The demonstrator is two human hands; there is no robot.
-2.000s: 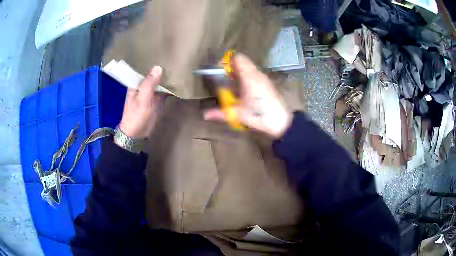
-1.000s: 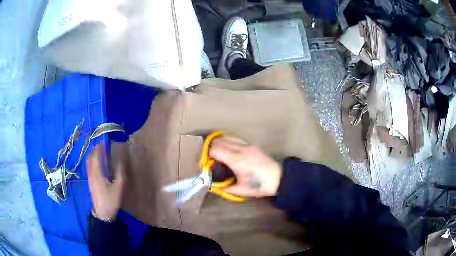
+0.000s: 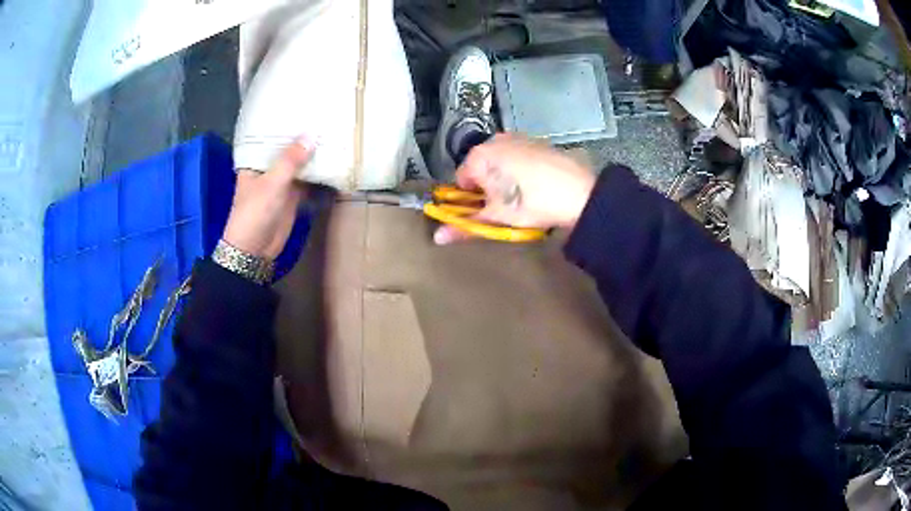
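A brown fabric panel (image 3: 499,339) lies over my lap, with an angled-corner patch pocket (image 3: 395,364) and a straight seam running beside it. A pale panel side (image 3: 310,90) with a tan seam strip joins its far edge. My left hand (image 3: 268,205) grips the pale panel's lower left edge, fingertips slightly blurred. My right hand (image 3: 524,185) holds orange-handled scissors (image 3: 484,228). The blades point left, nearly closed, along the line where pale and brown panels meet. Whether they cut cloth or threads is too small to tell.
A blue bin (image 3: 120,230) stands at the left with a knotted tie strip (image 3: 112,367) on it. A white table edge (image 3: 150,40) is at the upper left. A shoe (image 3: 469,90) and grey pedal (image 3: 557,97) are beyond the lap. Cloth heaps (image 3: 774,200) lie at the right.
My left hand has moved from the bin side to the pale panel and taken hold of it. My right hand has moved the scissors forward to the panels' joining edge, and the blades have closed further.
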